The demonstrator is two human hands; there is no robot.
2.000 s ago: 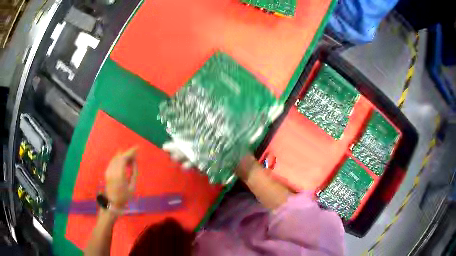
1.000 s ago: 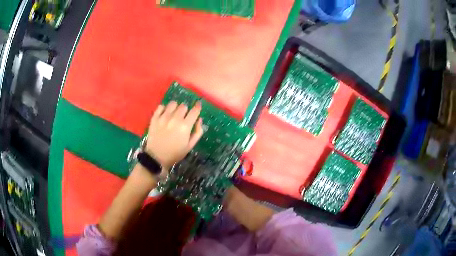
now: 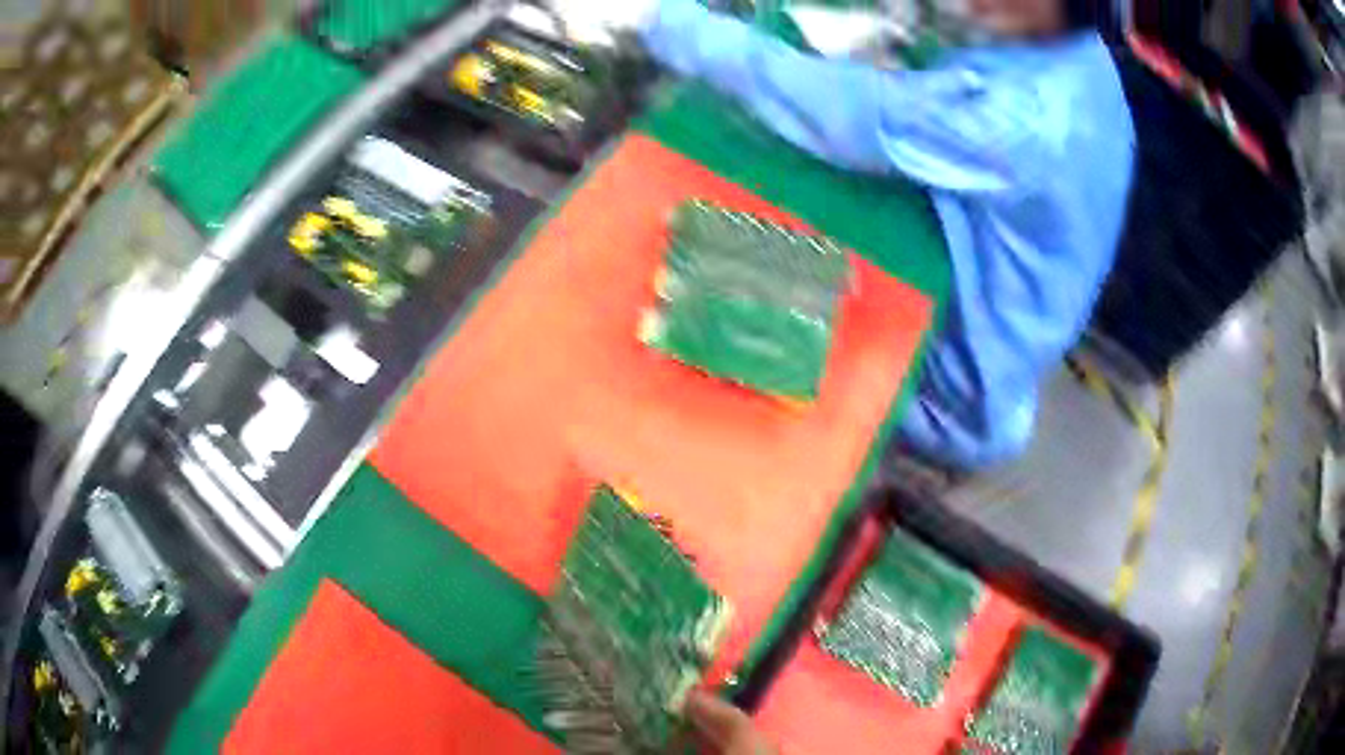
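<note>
A green circuit board (image 3: 627, 620), blurred by motion, is tilted above the near edge of the far red mat (image 3: 502, 398). My right hand (image 3: 720, 726) holds it at its lower right corner; only the fingers show at the bottom edge of the picture. A second circuit board (image 3: 752, 310) lies on the far part of the same red mat. My left hand is not in view.
The black tote (image 3: 1128, 649) at the lower right holds green boards on red lining. The dark conveyor on the left carries line board assemblies (image 3: 347, 251) with yellow blocks. A person in blue workwear (image 3: 1018, 192) stands at the bench's far right, one arm over it.
The view has swung toward the far end of the bench, bringing in the person and the whole second board. My left hand, earlier on the held board, has left the picture.
</note>
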